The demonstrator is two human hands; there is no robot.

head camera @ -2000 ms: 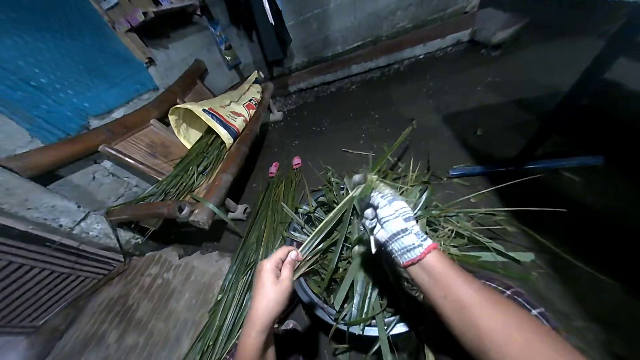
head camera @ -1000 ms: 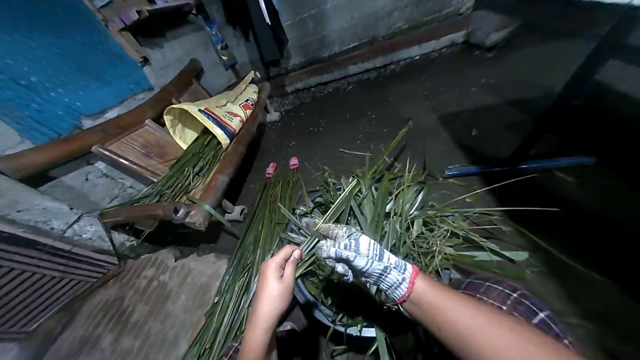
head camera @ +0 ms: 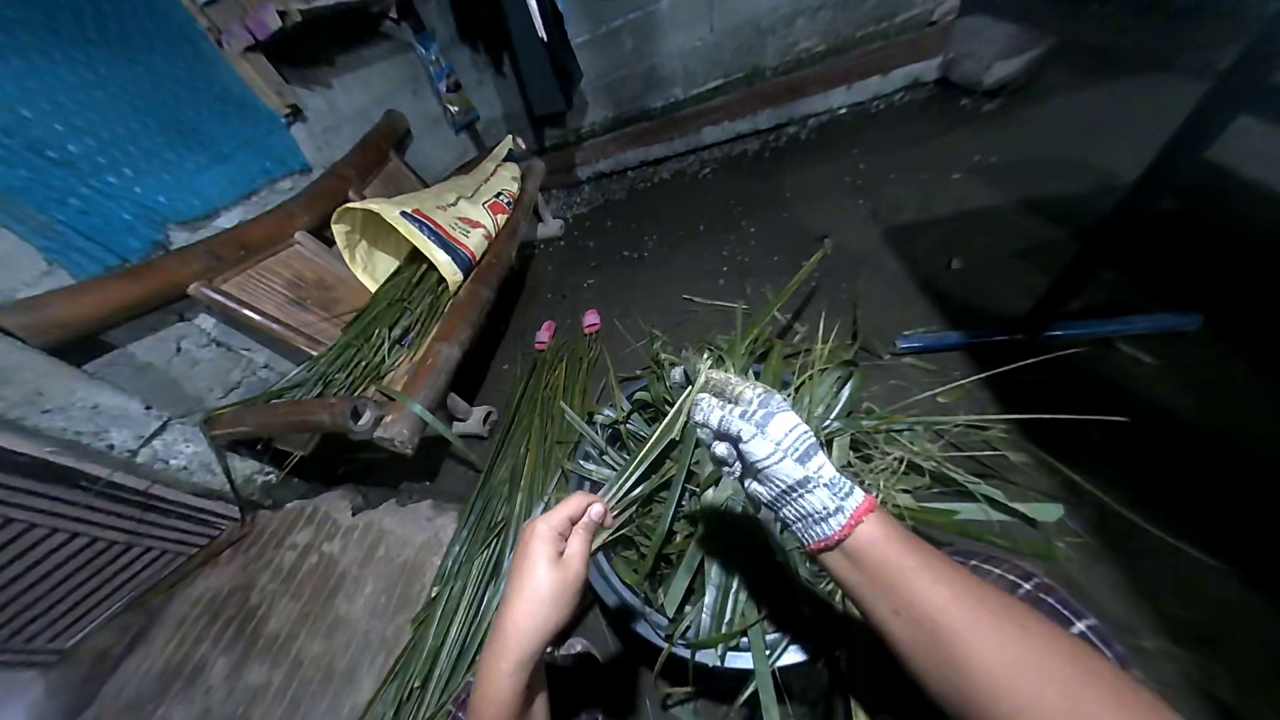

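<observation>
My bare left hand point(head camera: 565, 545) pinches the lower end of a few long green leaf strips point(head camera: 650, 450) between thumb and fingers. My right hand point(head camera: 770, 445), in a grey-and-white knit glove with a red cuff, closes around their upper end. Both hands are over a round basin point(head camera: 640, 615) heaped with cut leaf pieces point(head camera: 700, 560), some spilling over its right side. Left of the basin lies a long bundle of narrow green leaves point(head camera: 500, 510), near two small pink objects point(head camera: 568, 328) at its far end.
At the left stands a bamboo bench point(head camera: 290, 290) holding a yellow printed sack point(head camera: 450, 215) with more long leaves sticking out. A blue bar point(head camera: 1045, 333) lies on the dark floor at the right. A concrete wall point(head camera: 700, 50) runs along the back.
My gloved right hand moves down toward my left hand, then back up and right along the strips. My left hand stays in about the same place.
</observation>
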